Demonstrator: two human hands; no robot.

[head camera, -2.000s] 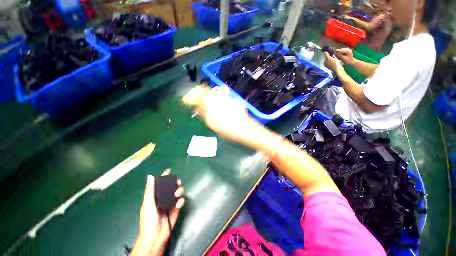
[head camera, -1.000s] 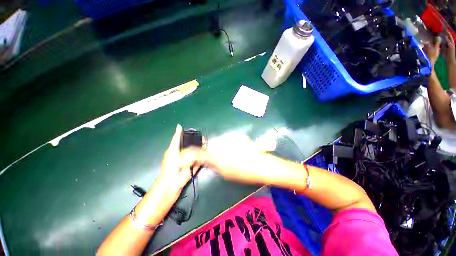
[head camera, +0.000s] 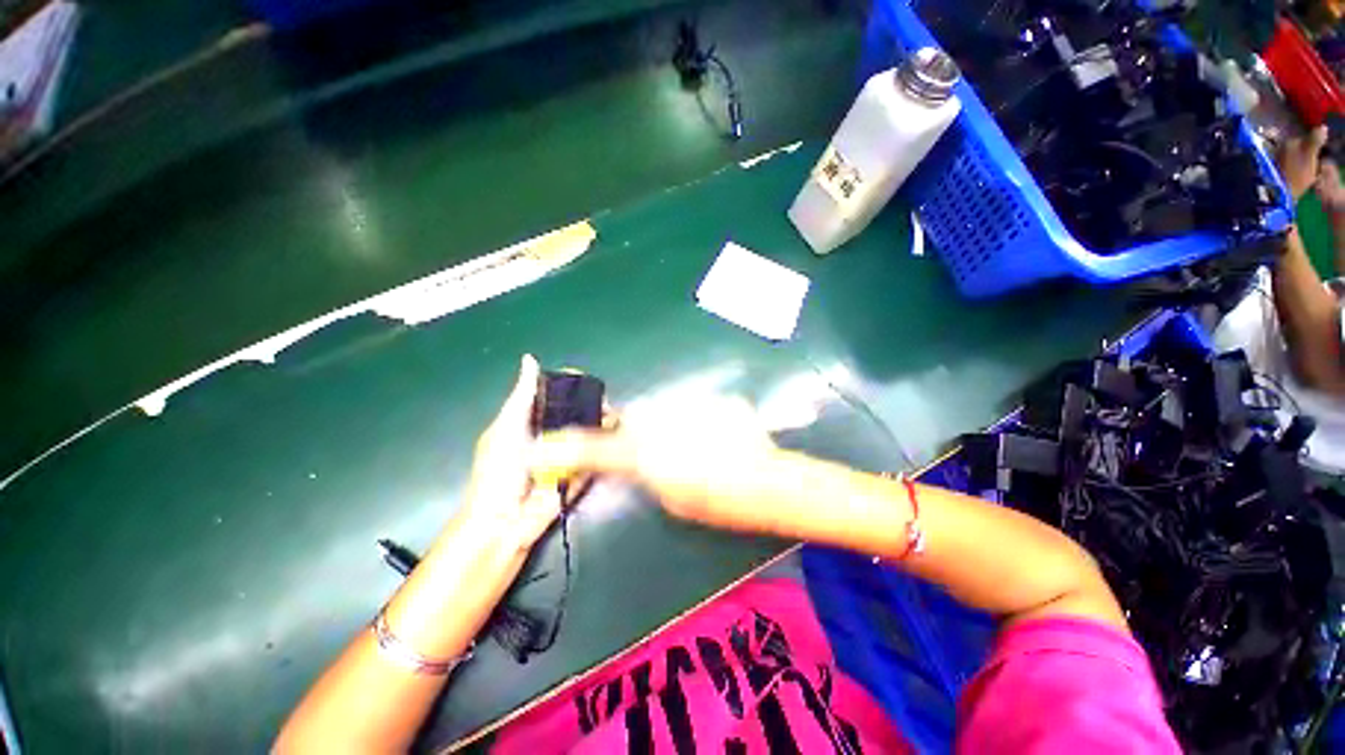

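Note:
My left hand (head camera: 509,465) holds a black power adapter (head camera: 572,400) above the green bench, its thumb along the left side. The adapter's thin black cord hangs below the hand, and its coiled part (head camera: 516,631) lies beside my left forearm. My right hand (head camera: 693,454) is blurred and overexposed, with its fingers over the lower part of the adapter. A small yellowish spot shows at these fingers; I cannot tell what it is, or whether the right hand grips anything. A white square pad (head camera: 754,292) lies flat on the bench beyond the hands.
A white bottle (head camera: 873,152) with a metallic cap stands behind the pad. A blue basket (head camera: 1018,244) heaped with black adapters is at the back right. More adapters (head camera: 1180,516) are heaped at the right. Another cord (head camera: 713,77) lies at the back. A person's arm (head camera: 1305,295) shows at the right edge.
Both hands have come together at the adapter; the right hand has moved back from the far side of the bench. The view has tilted down, bringing the bottle into sight.

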